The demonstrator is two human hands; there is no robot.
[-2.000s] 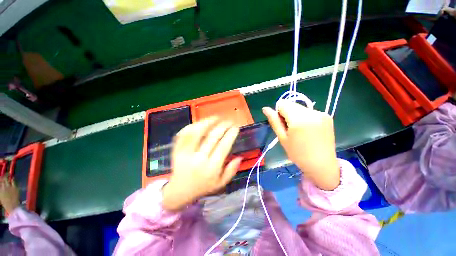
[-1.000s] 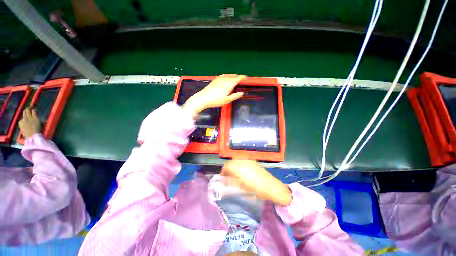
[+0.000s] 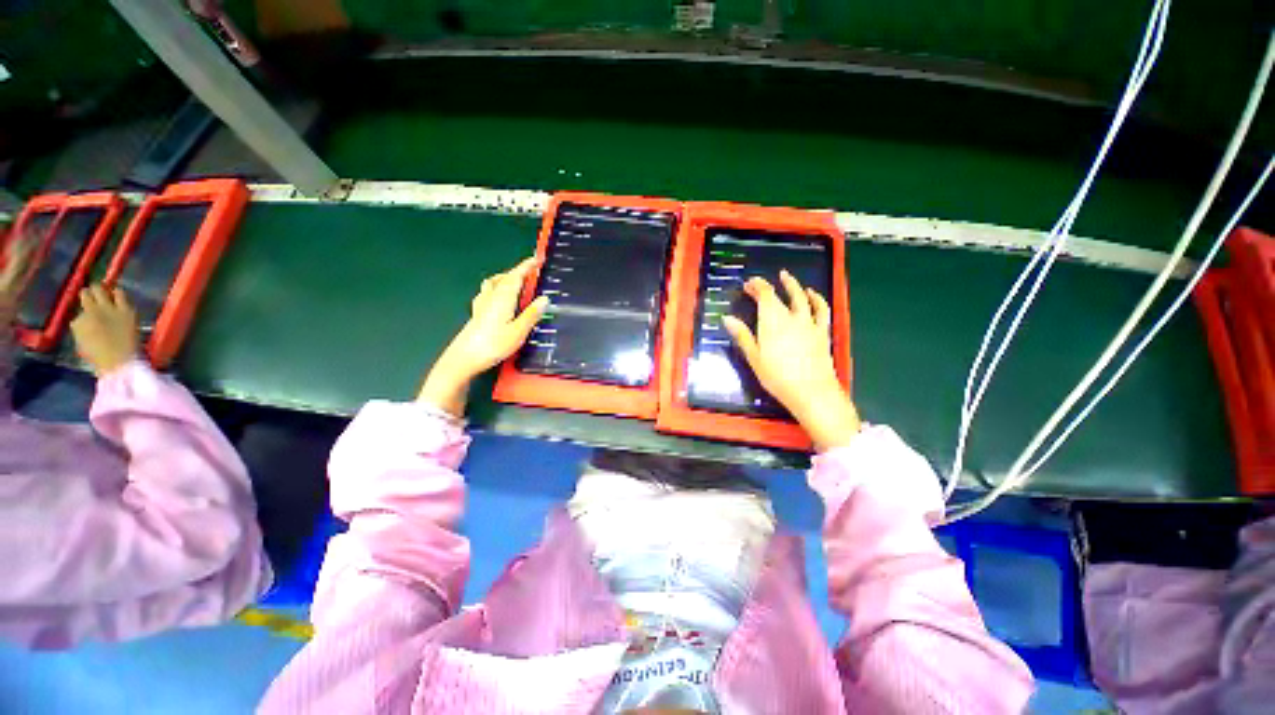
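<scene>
Two black tablets lie side by side in orange-red trays on the green bench. The left tablet [image 3: 601, 286] has a lit screen with small text lines down its left side. The right tablet [image 3: 716, 321] also shows text lines. My left hand [image 3: 499, 319] rests at the left edge of the left tray [image 3: 580, 397], fingers apart, thumb over the screen's edge. My right hand [image 3: 793, 347] is over the right tablet with fingers apart, fingertips at the screen, hiding part of it. The right tray [image 3: 734, 426] touches the left one.
White cables [image 3: 1042, 279] hang at the right down to the bench's front edge. More orange trays [image 3: 196, 273] stand at the left with another person's hand [image 3: 106, 330] on them. Orange trays [image 3: 1242, 363] are at the far right. A blue stool or crate [image 3: 1028, 587] is below the bench.
My left hand has moved from between the tablets to the left tray's edge. My right hand has risen from below the bench edge onto the right tablet. Both screens now show text lines.
</scene>
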